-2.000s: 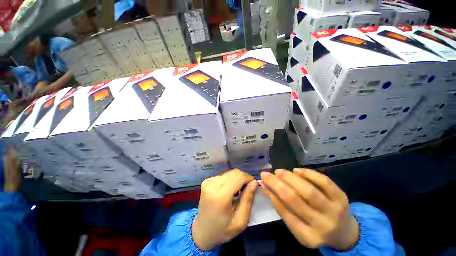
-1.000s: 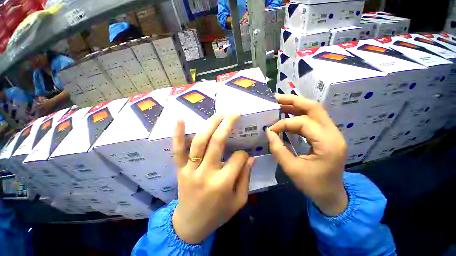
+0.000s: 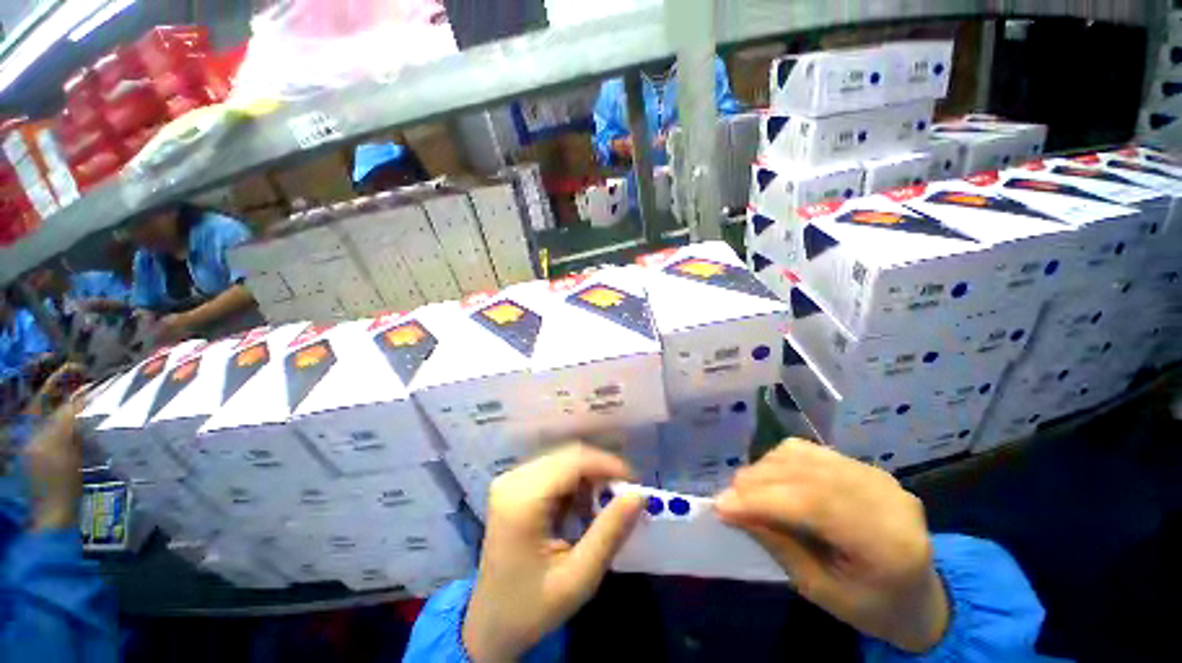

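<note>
A white sticker sheet [image 3: 694, 550] with several round blue dots along its top edge is held low in front of the box stack. My left hand [image 3: 551, 550] pinches its left end between thumb and fingers. My right hand [image 3: 836, 538] has its fingertips at the sheet's upper right edge; whether a dot is on a fingertip cannot be seen. Behind, the nearest phone gift box [image 3: 719, 339] has a blue dot right of its barcode label. The phone gift box left of it [image 3: 590, 395] shows a label and no dot.
Dotted box stacks [image 3: 907, 298] stand at right; more boxes run left. A grey metal shelf [image 3: 493, 84] with red and clear bags crosses above. Workers in blue are behind. Another person's hand [image 3: 55, 460] is at far left, near a dark unit with a lit screen [image 3: 109, 505].
A blue dot now shows on the nearest top box, where my right fingers were. Both hands have drawn back and down to the sheet. The view has tilted up, showing more shelf.
</note>
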